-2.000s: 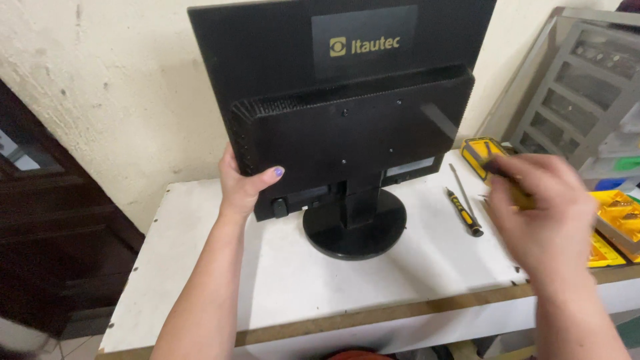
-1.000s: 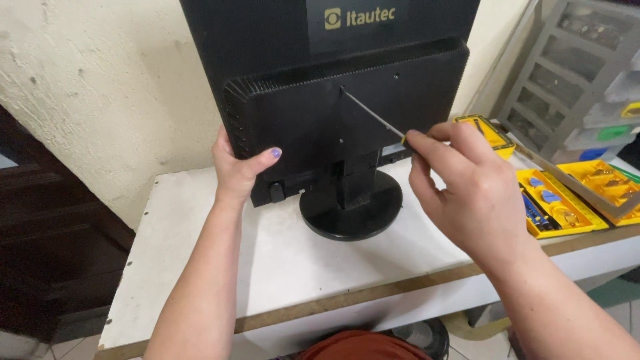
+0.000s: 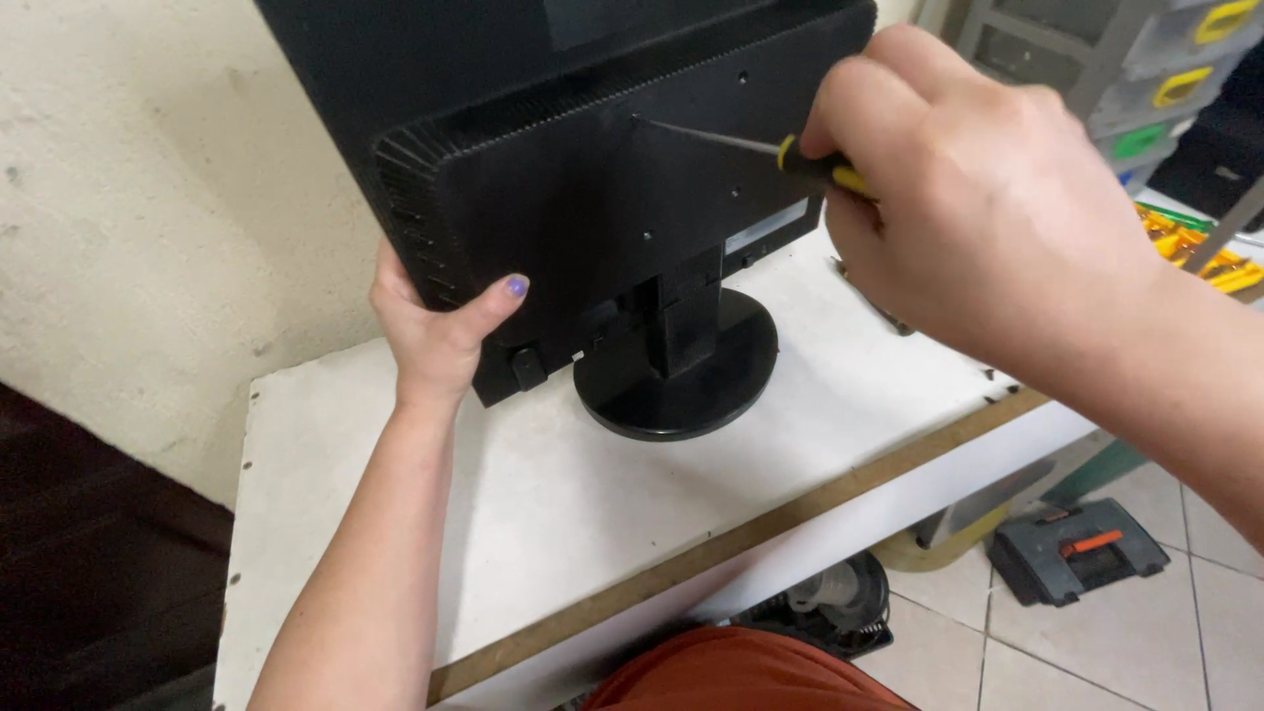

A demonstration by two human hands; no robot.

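Note:
A black computer monitor (image 3: 573, 207) stands with its back towards me on a round black stand base (image 3: 681, 395). My left hand (image 3: 439, 331) grips its lower left edge, the thumb on the rear cover and the fingers hidden behind. My right hand (image 3: 968, 178) is closed around the black and yellow handle of a screwdriver (image 3: 716, 136). The screwdriver's thin shaft slants left, its tip at the upper left screw hole of the rear cover. Other screw holes show nearby. Another tool, partly hidden by my right hand, lies on the white bench (image 3: 553, 513).
Behind my right arm are a grey drawer cabinet (image 3: 1136, 69) and yellow-orange tool cases (image 3: 1200, 247). A wall stands close behind the monitor. On the tiled floor sits a dark toolbox (image 3: 1076, 553) with an orange latch, near a black object (image 3: 839, 602) under the bench edge.
Two seconds ago the screwdriver was away from the cover in my blurred right hand; a second ago its tip reached the upper left hole, where it still is. My left hand keeps its hold.

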